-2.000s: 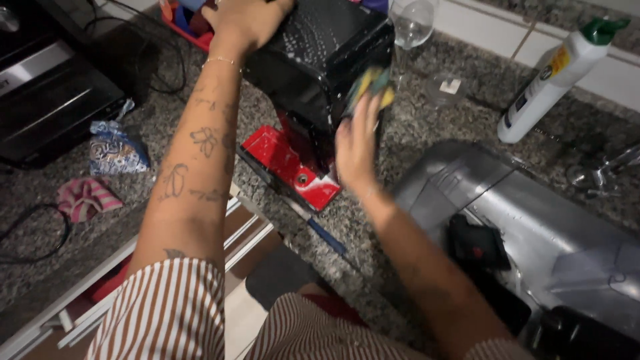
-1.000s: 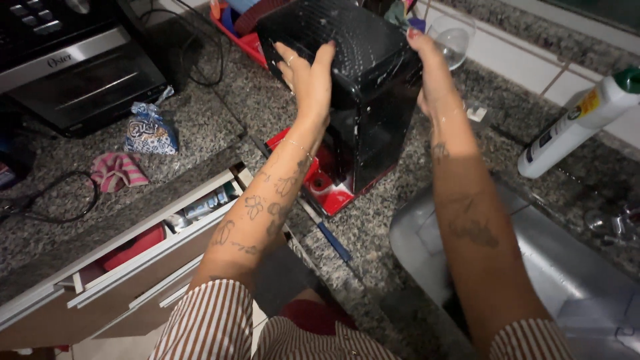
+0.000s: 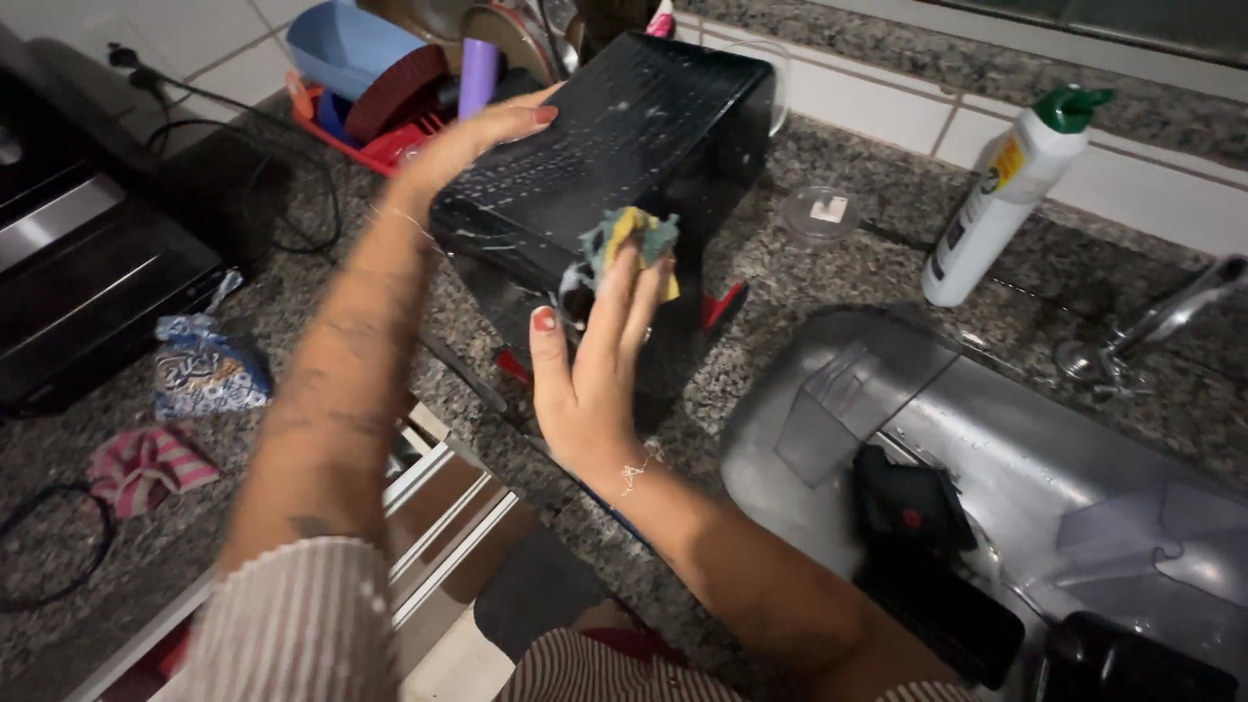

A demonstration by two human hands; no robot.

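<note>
A wet black boxy appliance housing [image 3: 624, 127] with soap suds on its ribbed top stands on the granite counter. My left hand [image 3: 487, 132] rests against its left upper edge, thumb on the top, other fingers hidden behind it. With my right hand [image 3: 604, 361] I press a frayed yellow and green sponge [image 3: 639, 239] to the near face, fingers spread over it. Red parts [image 3: 721, 304] show low beside the housing.
The steel sink [image 3: 780, 429] on the right holds black parts [image 3: 912, 507]. Behind it stand a white bottle [image 3: 1004, 195] and a faucet [image 3: 1121, 346]. A red dish rack [image 3: 331, 127], blue packet [image 3: 205, 366] and toaster oven [image 3: 58, 234] are left; a drawer is open below.
My right hand has come from the housing's right side to its near face, now with the sponge. My left hand has moved from the top to the left edge. The housing's orientation has changed.
</note>
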